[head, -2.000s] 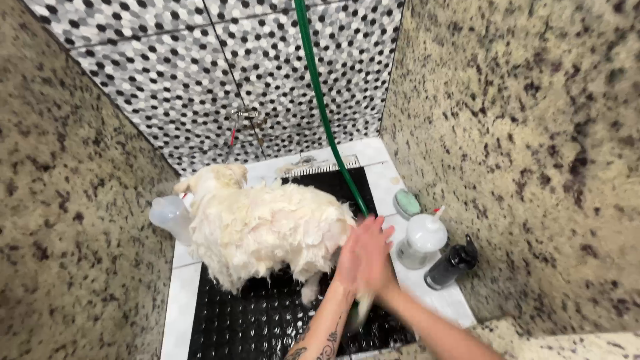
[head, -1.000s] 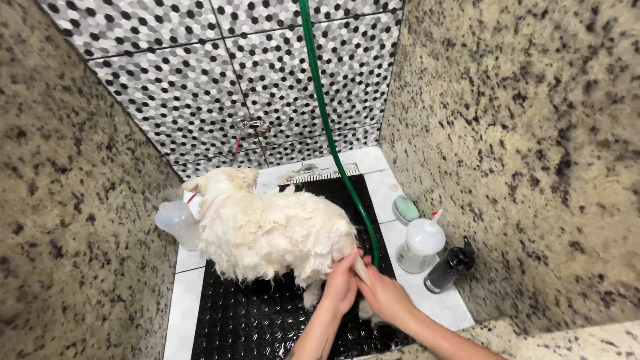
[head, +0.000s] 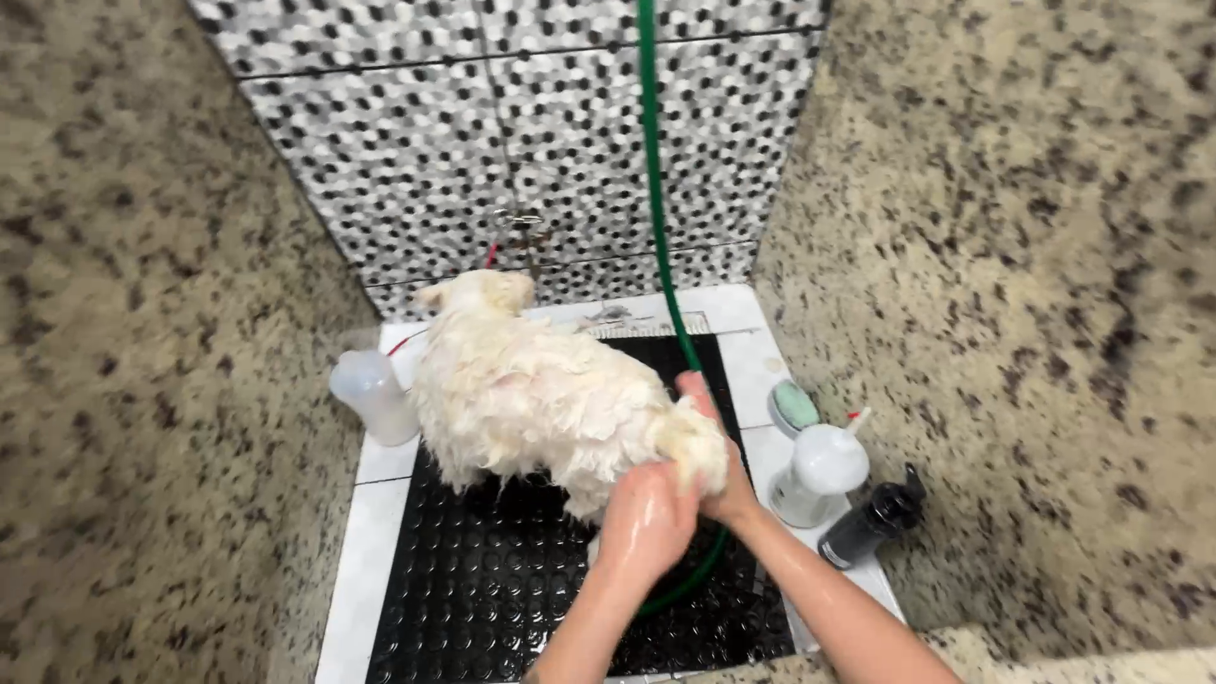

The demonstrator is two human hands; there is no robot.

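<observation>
A wet white dog point(head: 541, 389) with clumped, lathered-looking fur stands on a black studded rubber mat point(head: 484, 589), its head toward the back left. My left hand point(head: 651, 518) is at the dog's rear, its curled fingers against the fur near the tail. On the far right side of the rump is my right hand point(head: 727, 475), partly hidden by the fluffy tail point(head: 693, 442); its thumb or a finger shows beyond the fur. How firmly either hand grips is hard to tell. A green hose point(head: 654, 161) hangs down behind my right hand and curves over the mat.
A translucent plastic bottle point(head: 375, 394) is left of the dog. On the right ledge are a green-topped oval brush or sponge point(head: 794, 406), a clear squeeze bottle point(head: 819, 475) and a black pump bottle point(head: 874, 522). Granite walls point(head: 997, 285) flank the basin; a metal tap point(head: 521, 228) is on the tiled back wall.
My hands, close together below the rump a second ago, are now up around the tail on either side. The dog remains standing in about the same place.
</observation>
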